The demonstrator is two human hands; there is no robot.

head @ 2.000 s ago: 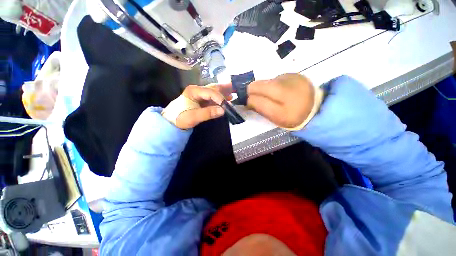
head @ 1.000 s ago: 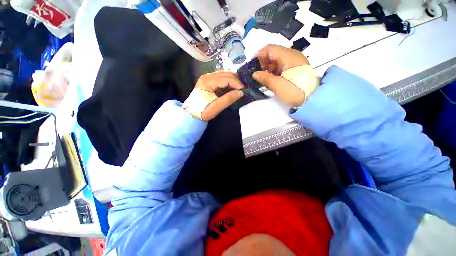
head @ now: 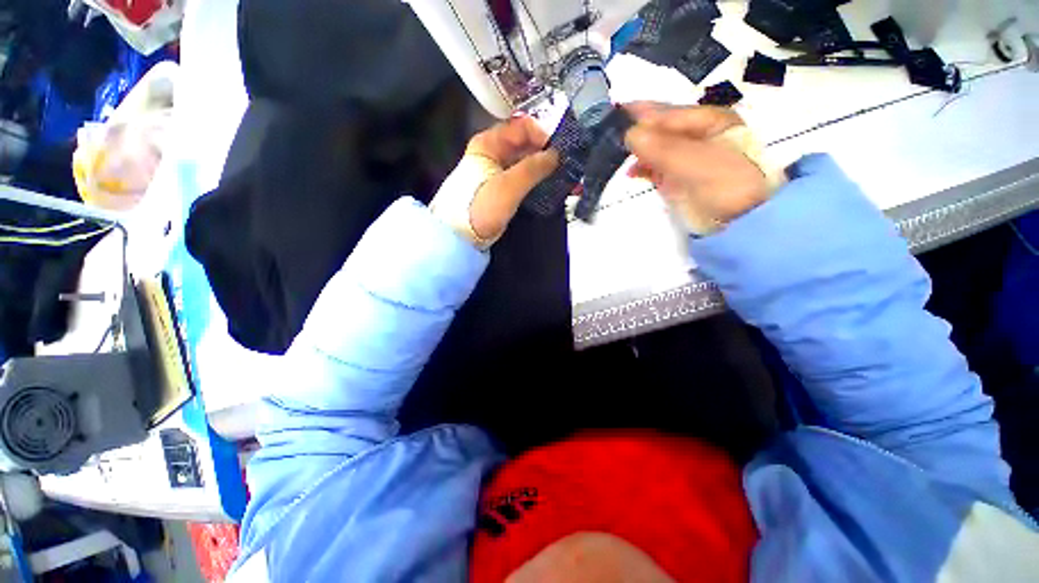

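My left hand (head: 509,180) grips a small dark label (head: 556,182) with pale marks, just in front of the presser foot area. My right hand (head: 697,157) grips a dark strip or label piece (head: 604,165) right beside it. The two dark pieces touch or overlap; I cannot tell if they are joined. The grey-blue attachment (head: 587,88) of the white sewing machine (head: 473,51) is just above them. The needle tip is not clear. A large black garment piece (head: 308,194) lies left of the needle and hangs over my lap.
Dark labels (head: 687,48) and squares (head: 763,70) lie at the table's upper right, with dark strips and a slim dark tool. The ruler strip (head: 968,210) runs along the front edge. A grey motor-like box (head: 68,410) stands at the left.
Both hands have moved up and closer to the needle with the dark pieces. The right hand has turned its piece, which now hangs down from the fingers. The camera view has shifted slightly.
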